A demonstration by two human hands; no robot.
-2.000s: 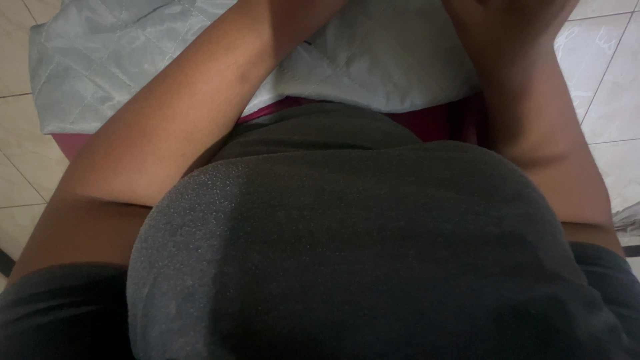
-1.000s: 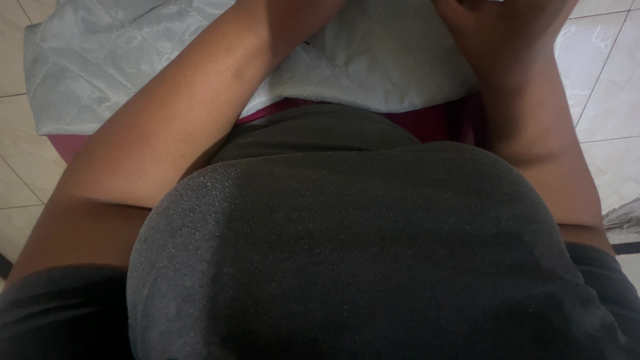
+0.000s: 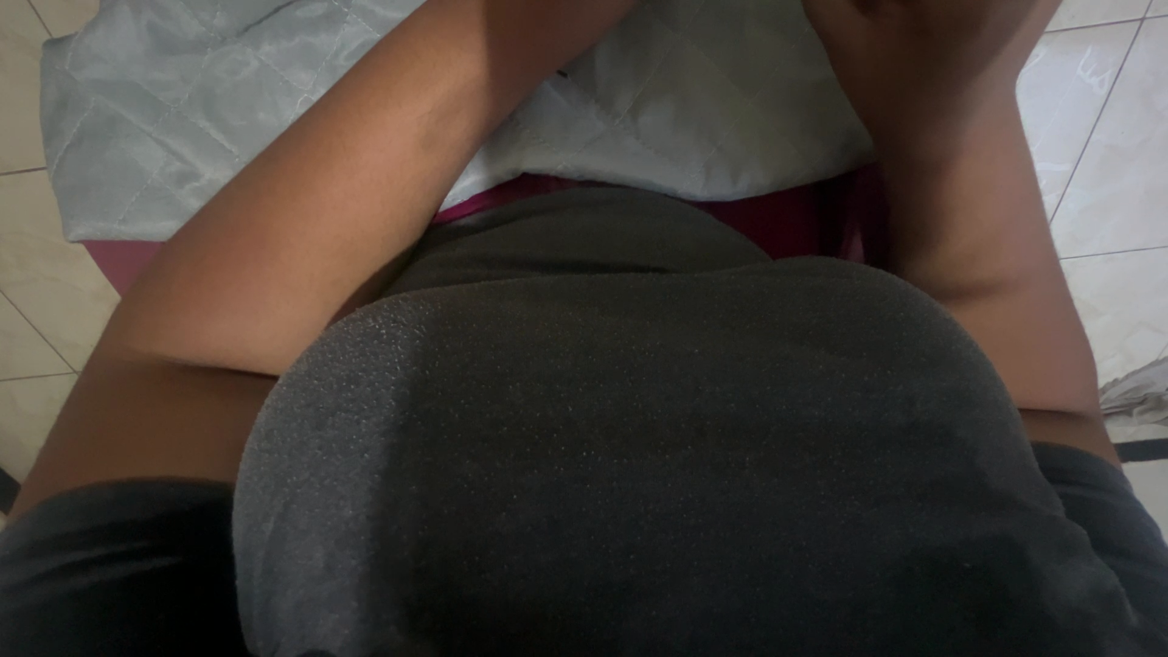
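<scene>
A pale grey quilted fabric (image 3: 228,82) with diamond stitching lies across my lap, over magenta cloth (image 3: 785,219). My left forearm reaches over this fabric, and my left hand is past the top edge of the view. At the top right, the lower part of my right hand (image 3: 922,46) shows above the fabric's right side; its fingers are cut off by the frame edge, so whether it holds anything cannot be told. A small dark mark or object (image 3: 562,73) shows beside my left forearm on the fabric.
My dark grey shirt (image 3: 657,438) fills the lower middle. Pale floor tiles (image 3: 1095,119) show on both sides. A light crumpled cloth (image 3: 1136,397) lies on the floor at the right edge, near a dark strip (image 3: 1145,451).
My right hand has shifted slightly at the top edge. My left forearm and the quilted fabric are nearly as before.
</scene>
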